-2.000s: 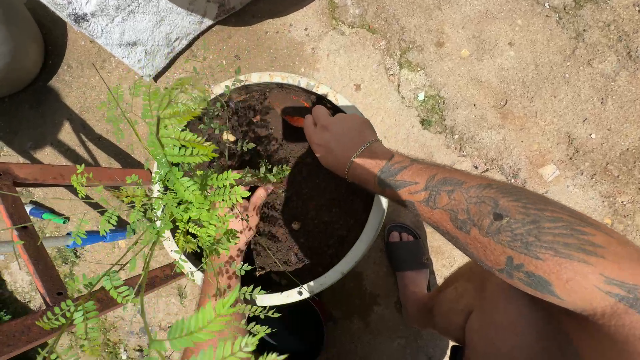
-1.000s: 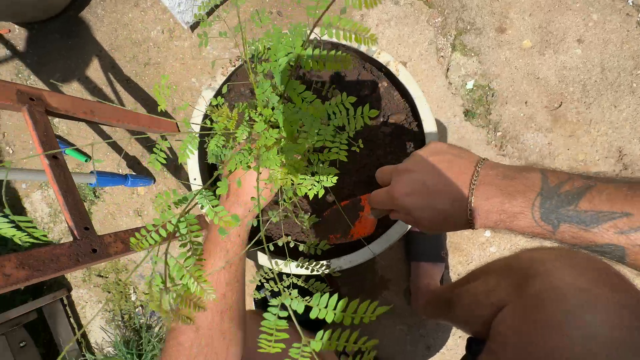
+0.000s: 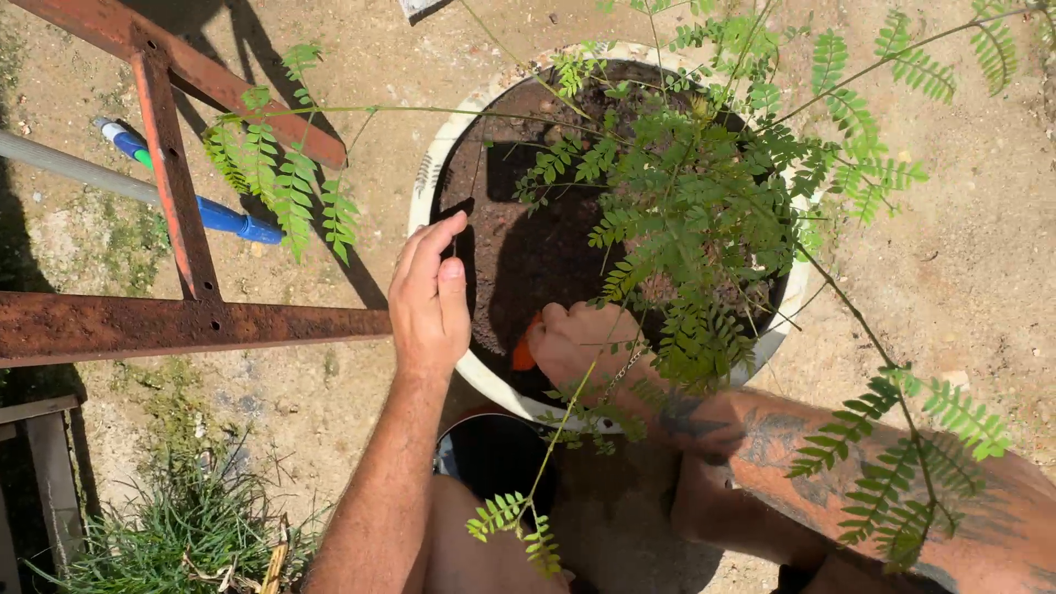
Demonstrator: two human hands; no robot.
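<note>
A round white-rimmed planter (image 3: 433, 177) holds dark soil (image 3: 549, 247) and a leafy plant with feathery green leaflets (image 3: 685, 190), which leans over the planter's right side. My right hand (image 3: 586, 346) is closed around an orange hand tool (image 3: 525, 342), low in the planter; the tool's working end is hidden or lost in shadow. My left hand (image 3: 431, 289) rests at the planter's left rim, palm turned toward the soil, fingers extended and holding nothing. Fronds partly cover my right wrist.
A rusty metal frame (image 3: 190, 326) reaches in from the left, beside a grey pole with a blue end (image 3: 223, 216). A dark bucket (image 3: 495, 454) stands just below the planter. Grass (image 3: 181, 528) grows at the lower left, and wooden slats (image 3: 54, 478) lie at the left edge.
My left hand has left the base of the plant and is at the left rim. The plant has shifted from the planter's left side to its right. The orange tool remains in my right hand.
</note>
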